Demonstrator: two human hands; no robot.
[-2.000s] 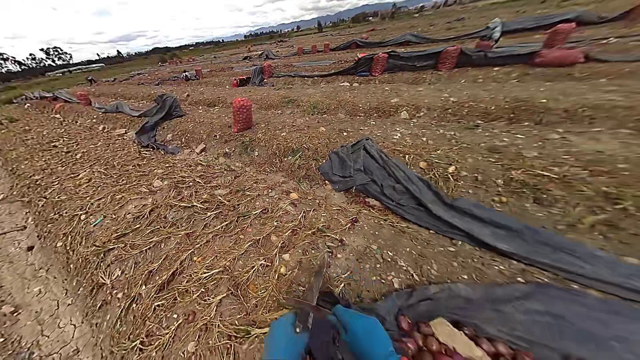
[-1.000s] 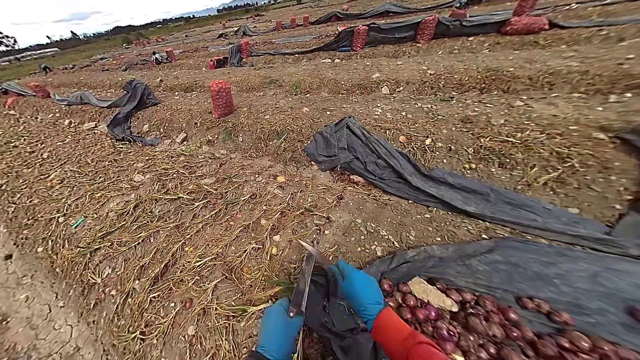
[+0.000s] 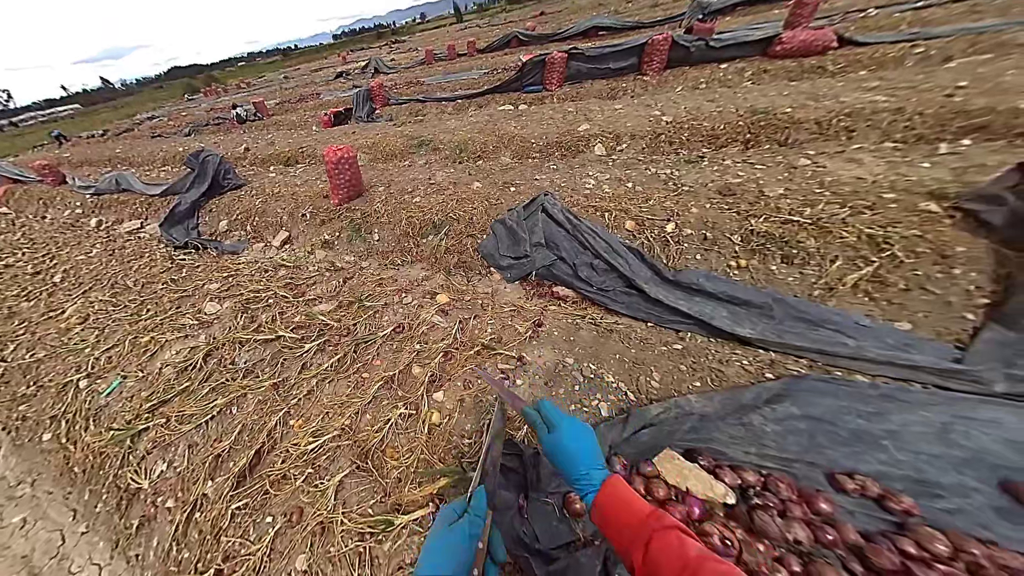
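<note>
My right hand (image 3: 566, 448), in a blue glove below a red sleeve, grips a knife (image 3: 504, 392) whose blade points up and left. Lower down, my left hand (image 3: 458, 538), also blue-gloved, holds a second long blade (image 3: 491, 456) by its handle; the blade points upward, its tip close beneath the other knife. The two blades cross or nearly touch; contact is unclear. Red onions (image 3: 768, 524) lie heaped on a dark sheet (image 3: 832, 440) to the right of my hands, with a flat pale stone (image 3: 692, 477) on them.
Dry onion leaves (image 3: 264, 400) cover the soil at left. A dark folded sheet (image 3: 680, 300) stretches across the ground ahead. A filled red mesh sack (image 3: 343, 174) stands farther off, and several more sacks (image 3: 656, 54) stand along distant rows. Cracked soil (image 3: 56, 520) shows at lower left.
Two seconds ago my hands were close together at the bottom edge; now my right hand is farther forward and apart from my left. The view has shifted, showing more onions.
</note>
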